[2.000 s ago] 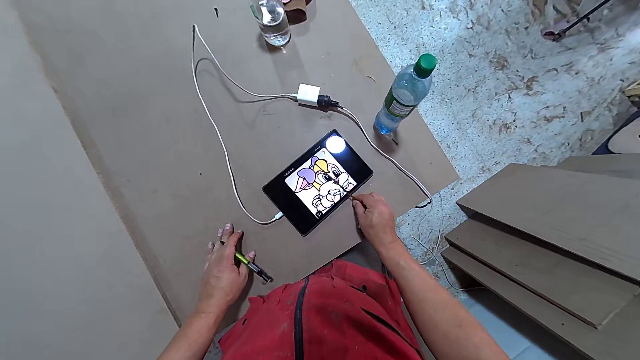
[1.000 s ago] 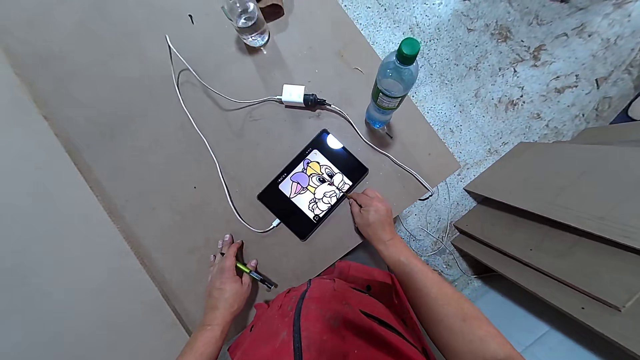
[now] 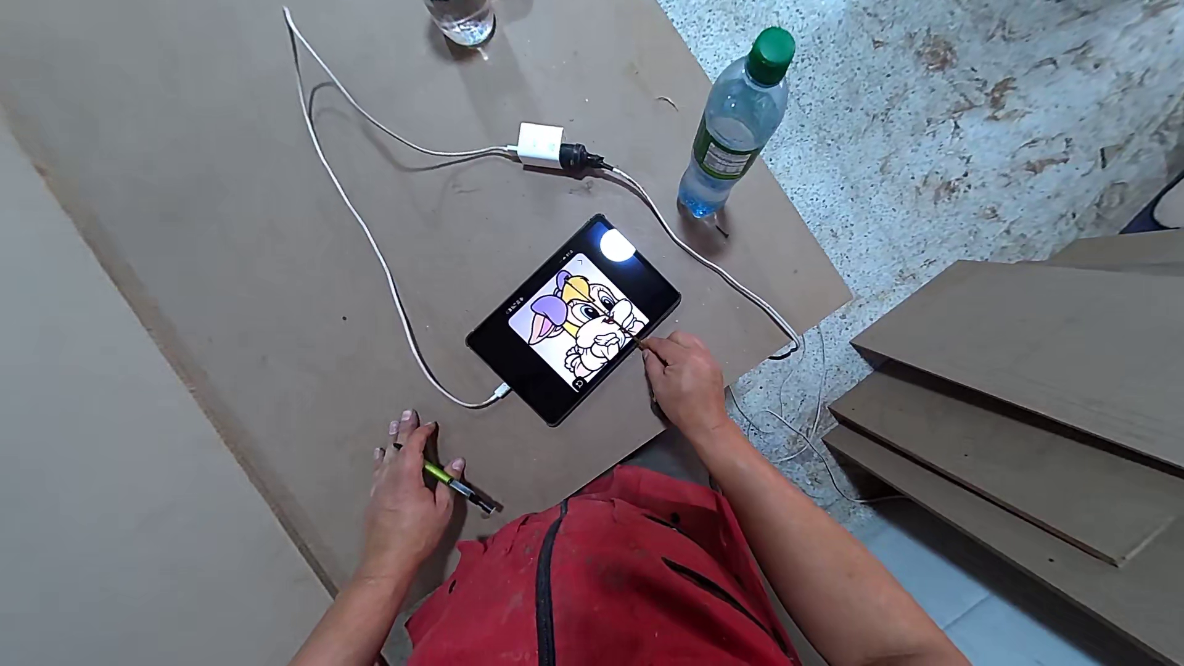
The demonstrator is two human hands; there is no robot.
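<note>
A black tablet [image 3: 573,319] lies on the brown board surface, its screen showing a cartoon line drawing partly coloured yellow and purple. Between the thumb and fingers of my right hand [image 3: 684,379] is a thin brown stick-like tool [image 3: 638,342], its tip at the tablet's right edge, over the drawing. My left hand [image 3: 407,495] rests on the board, left of and below the tablet, with a green and black pen [image 3: 449,476] held between its fingers. A white cable [image 3: 375,245] runs from the tablet's lower left side to a white charger plug [image 3: 540,144].
A plastic bottle with a green cap [image 3: 731,129] stands near the board's right edge. A clear glass [image 3: 465,20] with liquid is at the top. The charger joins a black connector [image 3: 581,157] on a cord. Stacked brown boards [image 3: 1027,370] lie at right, beside the speckled floor [image 3: 934,120].
My right hand has shifted slightly at the tablet's edge, and the tool now reaches over the drawing. My left hand stays on the board with the pen.
</note>
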